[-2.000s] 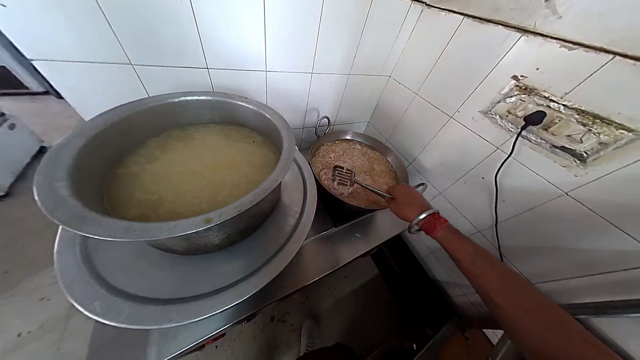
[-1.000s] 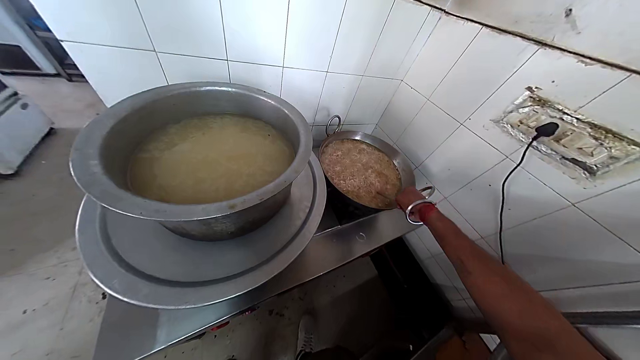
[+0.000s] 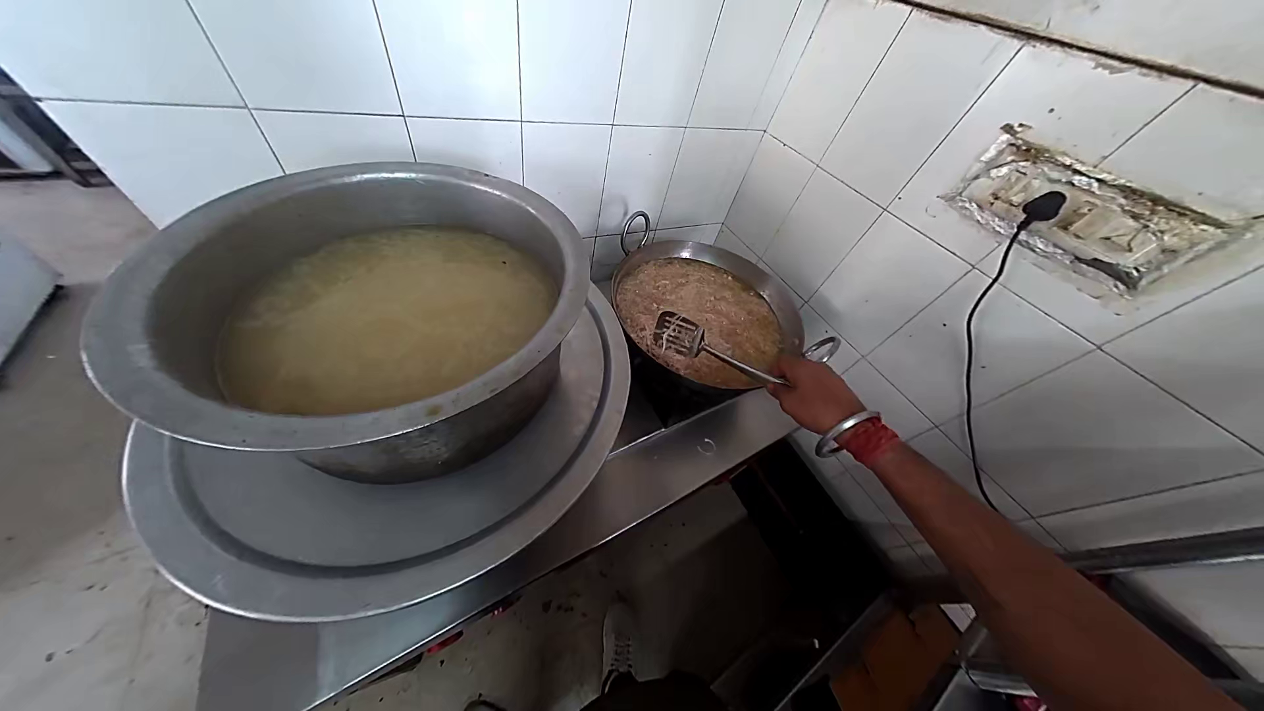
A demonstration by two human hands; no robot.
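My right hand grips the handle of a slotted metal turner, its blade raised over a metal kadai with ring handles. Brown, bubbling food fills much of the kadai. A metal bangle and red thread circle my right wrist. Left of the kadai, a large wide-rimmed metal pot holds cloudy yellowish liquid. Beneath that pot lies a broad round metal lid or tray. My left hand is out of view.
The steel stand carries both vessels in a tiled corner. A black plug sits in a damaged wall socket panel, its cord hanging down the right wall. A shoe shows on the floor below.
The turner's blade, seen over the food two seconds ago and hidden one second ago, shows above the food again. My right hand has stayed at the kadai's right side.
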